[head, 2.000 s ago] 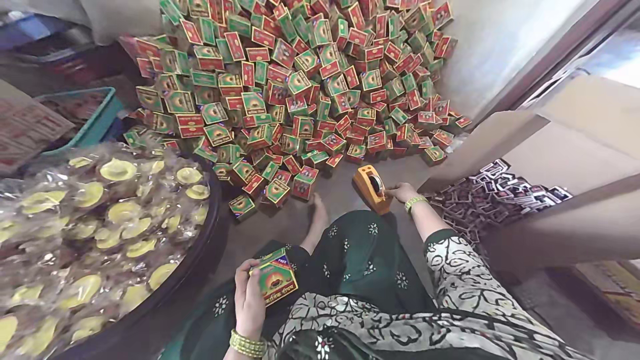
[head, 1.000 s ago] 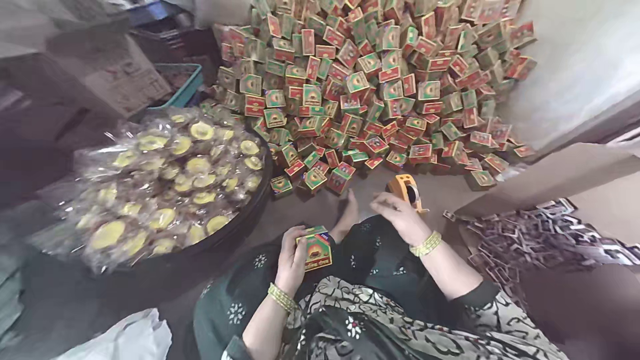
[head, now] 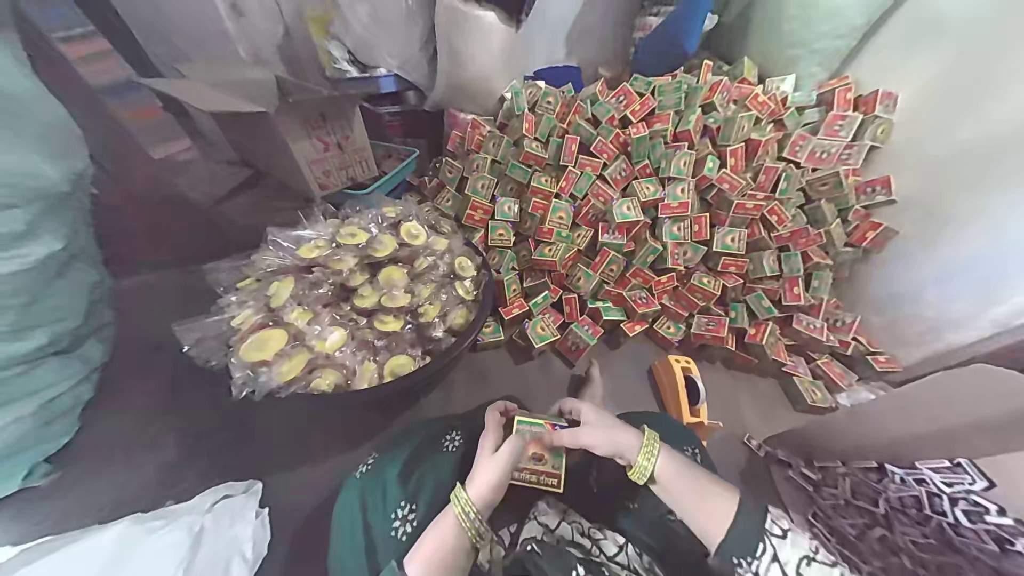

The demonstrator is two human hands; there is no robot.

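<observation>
A small printed cardboard box (head: 538, 464), green and red with a yellow edge, is held upright above my lap. My left hand (head: 496, 452) grips its left side. The fingers of my right hand (head: 594, 432) lie on its upper right part, near the top edge; whether they pinch anything there cannot be told. An orange tape dispenser (head: 680, 388) with a roll of tape rests on the floor to the right, just beyond my right forearm.
A large heap of similar boxes (head: 640, 208) lies ahead. At left stands a dark round tub (head: 456, 352) of clear-wrapped items with yellow discs. Small dark printed pieces (head: 888, 512) fill a cardboard carton (head: 920, 408) at right. An open carton (head: 320, 144) stands behind the tub.
My right hand has left the tape dispenser and come over to the box in my left hand; both hands are now on it. The view has swung left.
</observation>
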